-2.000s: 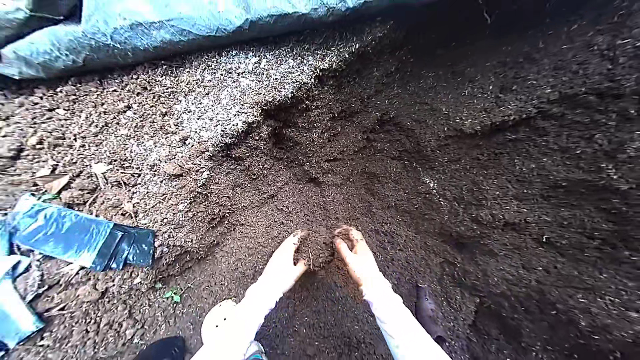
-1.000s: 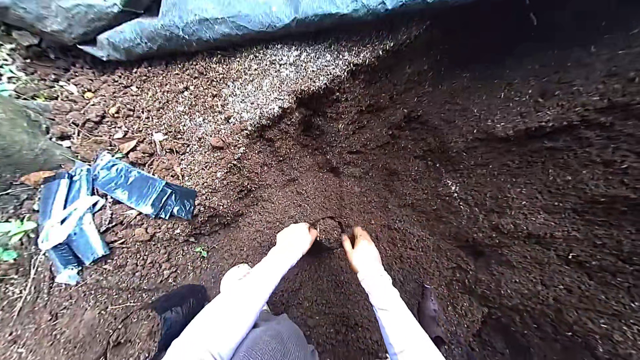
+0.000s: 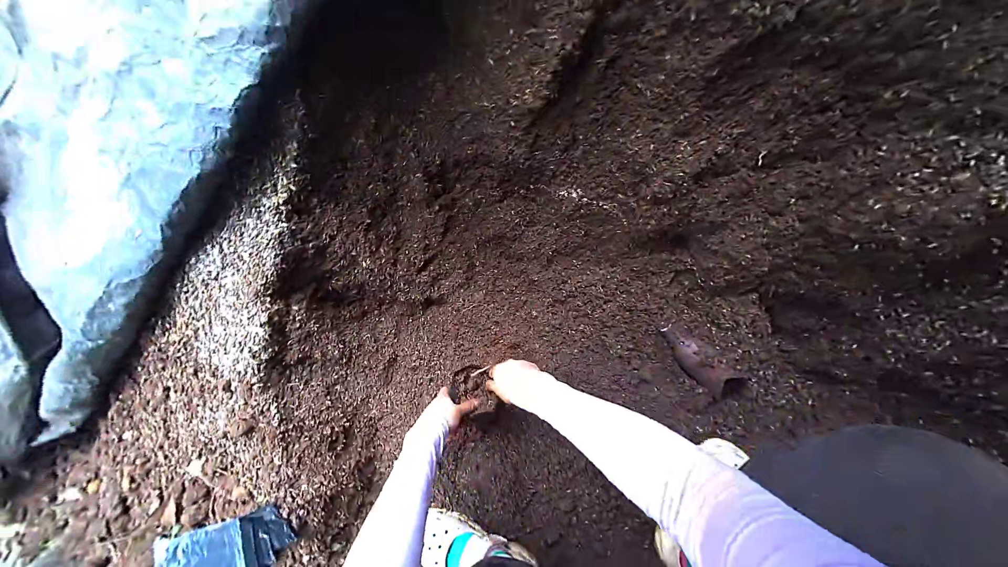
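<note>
Dark brown soil (image 3: 504, 260) mixed with pale husk-like bits slopes up in front of me. Low on it, my left hand (image 3: 450, 411) and my right hand (image 3: 520, 381) are close together, fingers curved toward each other around a small dark-rimmed opening or clump of soil (image 3: 471, 383) between them. Whether that rim is a thin bag or only soil, I cannot tell. My right fingertips are partly hidden and lie at its upper right edge; my left thumb points toward it from below. Both arms wear pale long sleeves.
A grey-blue plastic sheet (image 3: 118, 157) covers the upper left. Flat plastic bags (image 3: 228, 542) lie at the lower left. A dark tapered metal piece (image 3: 703, 364) rests on the soil at right, above a dark round surface (image 3: 882, 496). My patterned shoe (image 3: 465, 539) is below.
The view has turned and shifted right, bringing the dark round surface into sight. My hands stay close together at the soil, with the right hand now reaching in from the right.
</note>
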